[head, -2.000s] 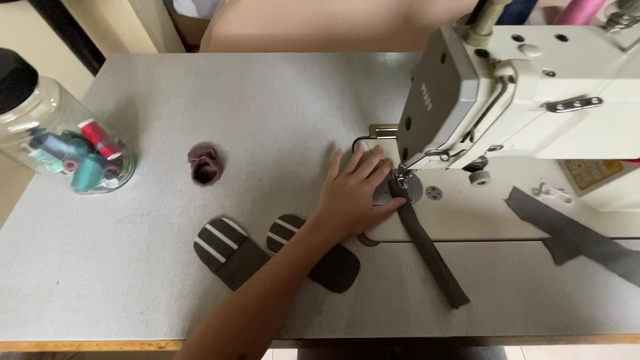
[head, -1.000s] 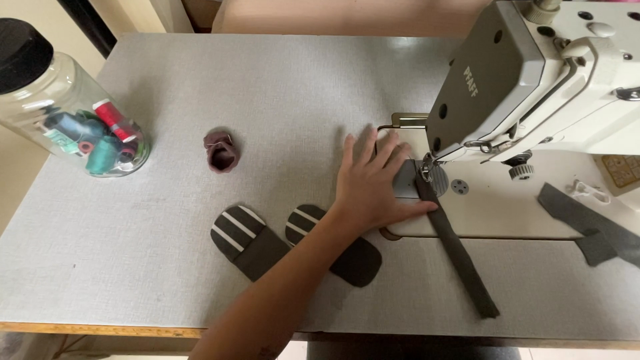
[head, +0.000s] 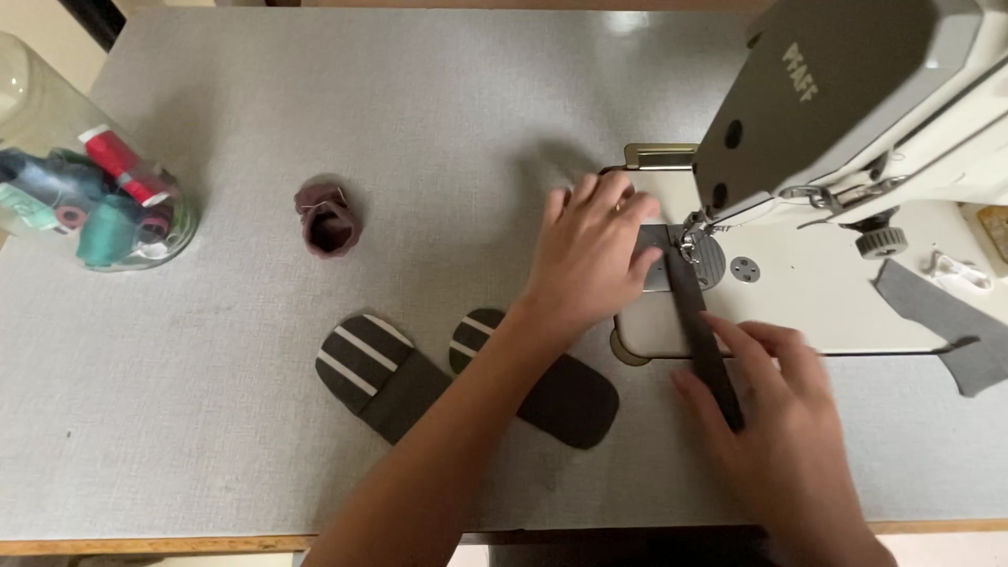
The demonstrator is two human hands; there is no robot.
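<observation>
A Pfaff sewing machine (head: 835, 102) stands at the right. From under its presser foot (head: 689, 240) a narrow dark fabric strip (head: 697, 323) runs toward the front. My left hand (head: 594, 252) is just left of the foot, fingers bent, over the edge of the machine bed; whether it grips anything cannot be told. My right hand (head: 776, 394) is at the strip's near part, thumb on the left and fingers on the right, slightly blurred; a firm grip is not plain. Beneath my left forearm lie two dark slipper-shaped fabric pieces with white stripes (head: 366, 354), (head: 571, 402), partly covered.
A clear jar of thread spools (head: 118, 228) is at the left. A small maroon fabric piece (head: 329, 220) sits on the grey table (head: 236, 441). Grey fabric scraps (head: 945, 315) and a small white item (head: 959, 272) lie right of the needle area.
My right hand has come into view at the strip's near part. My left hand has stayed beside the presser foot, its fingers now more bent. The view has moved nearer.
</observation>
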